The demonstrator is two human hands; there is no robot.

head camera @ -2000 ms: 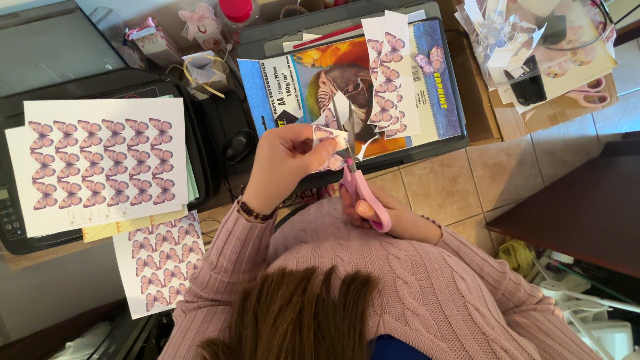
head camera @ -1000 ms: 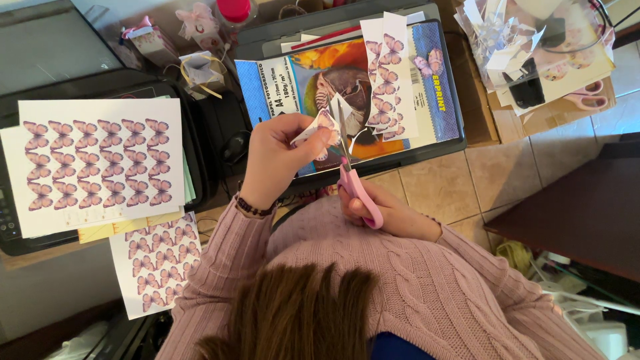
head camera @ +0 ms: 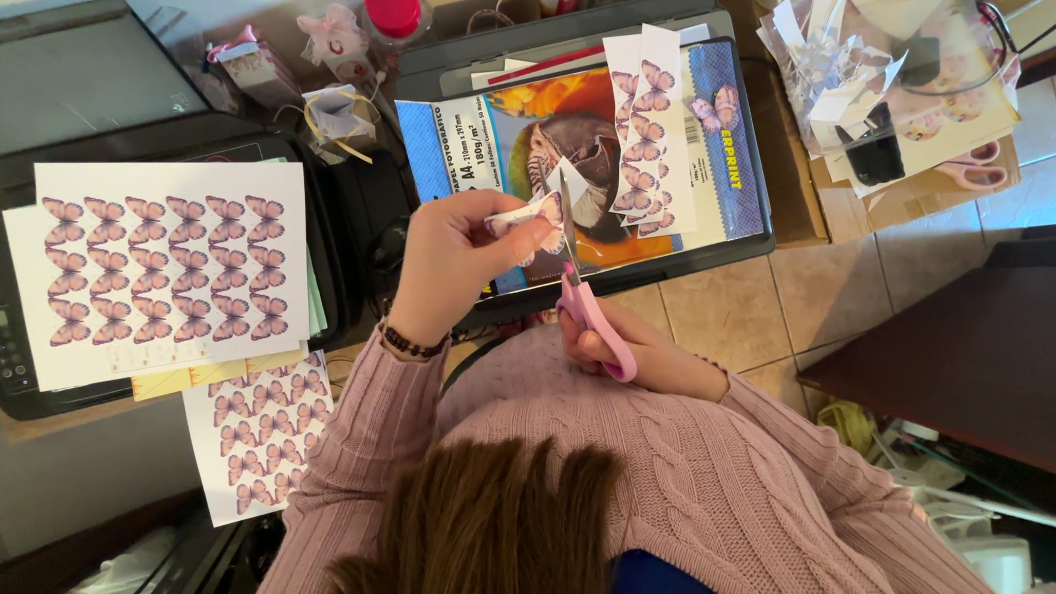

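Observation:
Between the thumb and fingers of my left hand is a printed paper butterfly, partly cut out. My right hand holds pink-handled scissors, their blades pointing away from me along the butterfly's right edge. Beyond the blades, a white paper scrap lies over the photo paper pack, which shows a parrot. Cut strips of printed butterflies rest on the pack's right part. A full sheet of printed butterflies lies on the printer at left, with another butterfly sheet lower down.
A dark tray lies under the pack. At upper right, a clear plastic bag of paper scraps sits near a second pair of pink scissors. A small gift bag, a red-lidded jar and a black computer mouse stand around the left side.
The butterfly in my left hand has turned and now lies more level across my fingertips. The scissors have shifted slightly, and their blades look closer together than one second ago.

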